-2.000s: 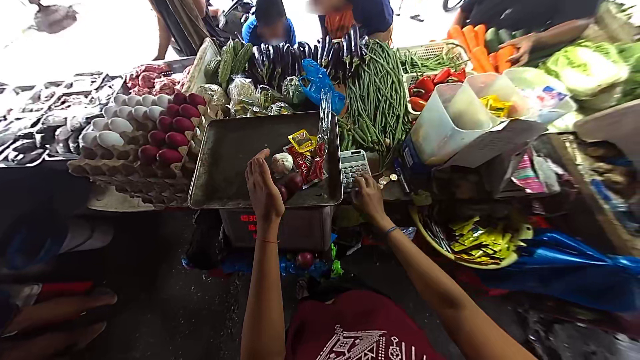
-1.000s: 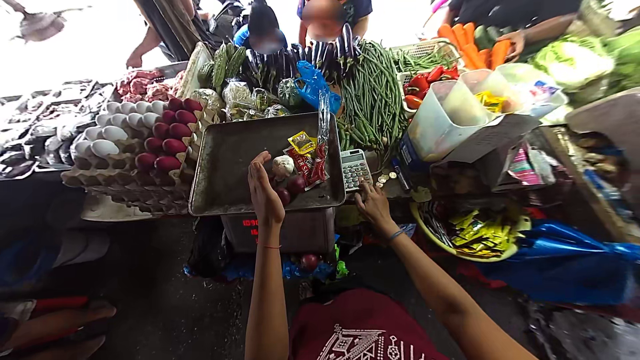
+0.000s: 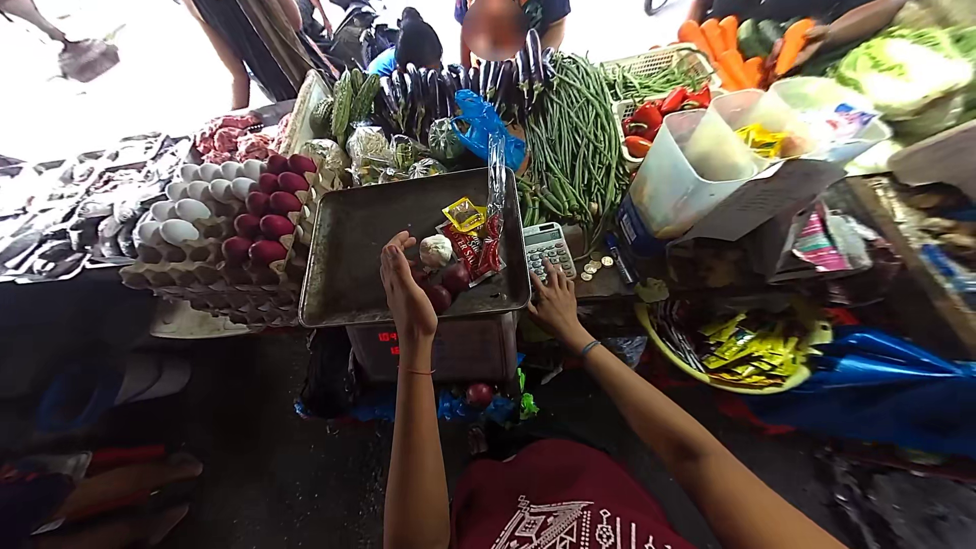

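Note:
My left hand (image 3: 406, 290) rests upright on its edge in a metal tray (image 3: 351, 293), its palm against several red onions (image 3: 456, 277) and beside a garlic bulb (image 3: 435, 251). Red sachets (image 3: 479, 250) and a yellow sachet (image 3: 464, 214) lie just right of the garlic. The tray sits on a digital scale (image 3: 473, 347) with a lit red display. My right hand (image 3: 554, 303) has its fingertips on the keys of a grey calculator (image 3: 548, 242) at the tray's right edge. Coins (image 3: 591, 268) and a marker pen (image 3: 619, 258) lie right of the calculator.
Stacked egg trays (image 3: 213, 286) stand left of the metal tray. Behind are eggplants (image 3: 427, 95), long beans (image 3: 576, 145) and a blue plastic bag (image 3: 488, 126). Plastic containers (image 3: 671, 183) stand at right, above a yellow basin (image 3: 762, 387) of sachets. People stand across the stall.
The right hand's fingers have shifted slightly over the calculator. The left hand stays in the tray beside the onions. Across the stall, the people have changed posture.

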